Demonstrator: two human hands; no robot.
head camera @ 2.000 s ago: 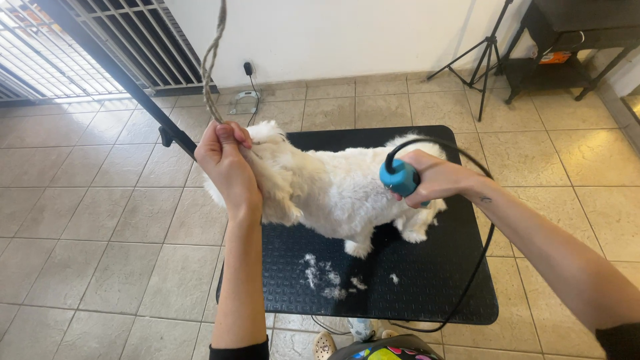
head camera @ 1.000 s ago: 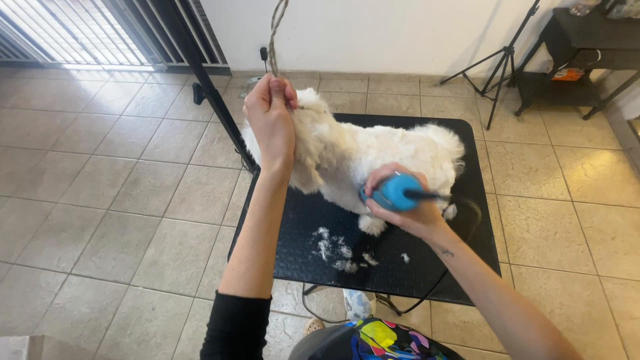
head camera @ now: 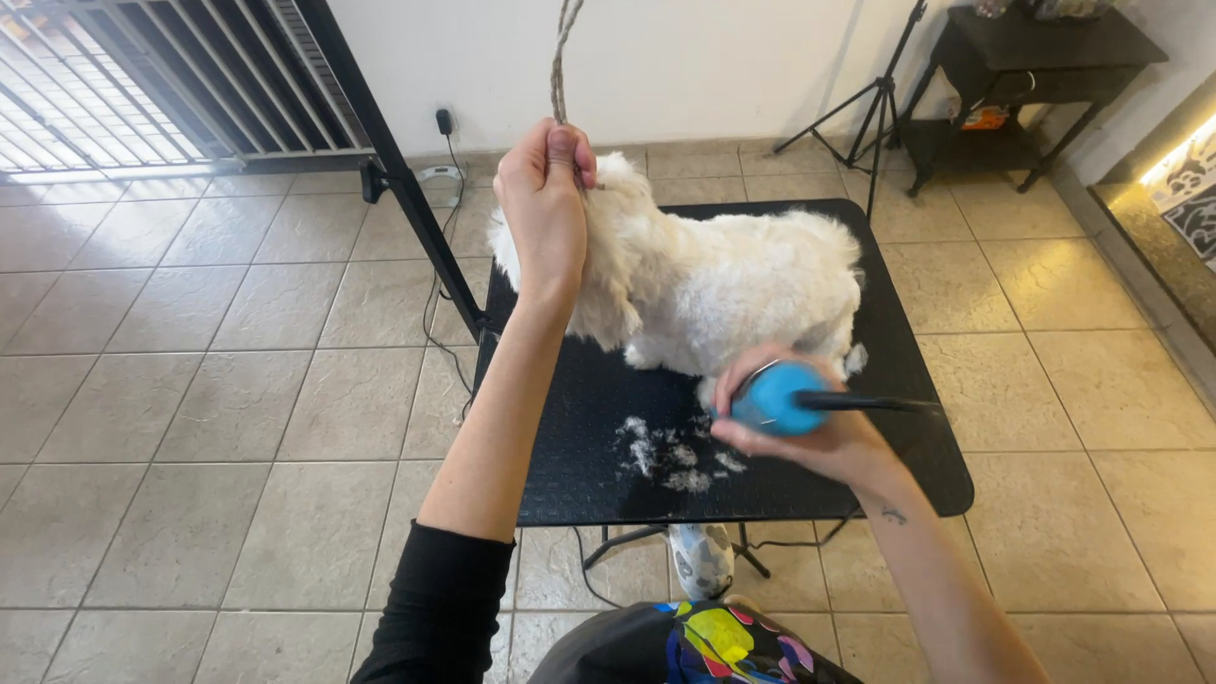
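Observation:
A white dog (head camera: 750,275) stands on a black grooming table (head camera: 589,484), its head end at the left and mostly hidden behind my left hand (head camera: 551,199). That hand is closed on a twisted rope (head camera: 559,76) that hangs down from above, right by the dog's head. My right hand (head camera: 807,427) grips a blue corded electric clipper (head camera: 779,399) low at the dog's near side, by a leg. The clipper's blade end is hidden. Tufts of cut white fur (head camera: 670,456) lie on the table near the front edge.
A black grooming-arm post (head camera: 408,190) rises at the table's left corner. The clipper's black cord (head camera: 883,404) runs off to the right. Behind the table are a black tripod (head camera: 879,104) and a dark side table (head camera: 1054,47). Another cable (head camera: 442,313) lies on the tiled floor at left.
My right hand has brought the clipper from the dog's upper flank down to its lower near side. My left hand stays closed at the rope by the dog's head.

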